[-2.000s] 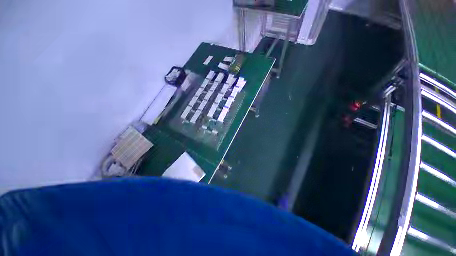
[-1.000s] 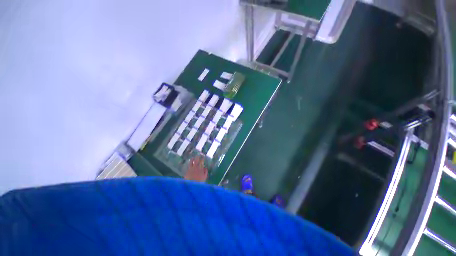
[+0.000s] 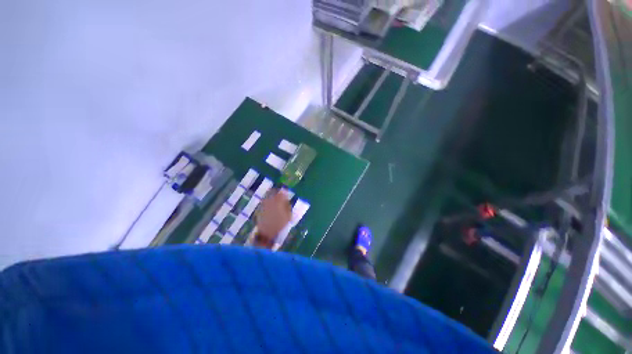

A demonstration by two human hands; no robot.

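Observation:
My left hand (image 3: 274,213) is blurred and reaches over the far part of the component tray, above white flat cables (image 3: 242,216) with blue ends, laid in rows. Its fingers point away from me, and I cannot tell whether they hold anything. A small green circuit board or clear green part (image 3: 298,164) lies just beyond the fingertips. A few loose white cables (image 3: 251,140) lie farther up the green bench (image 3: 332,166). The near part of the tray is hidden behind the blue shape across the bottom of the view. My right hand is not in view.
A dark box with white pieces (image 3: 187,173) stands at the wall side. Clear ribbed trays (image 3: 332,128) are beyond the bench's far end. Another table (image 3: 416,48) stands farther off. The roller conveyor frame (image 3: 589,207) is on the right. A purple-blue shoe (image 3: 363,239) shows on the floor.
The bench has come nearer and lower in the view. My left hand, absent at first, appeared at the tray's near edge and is now near its far end.

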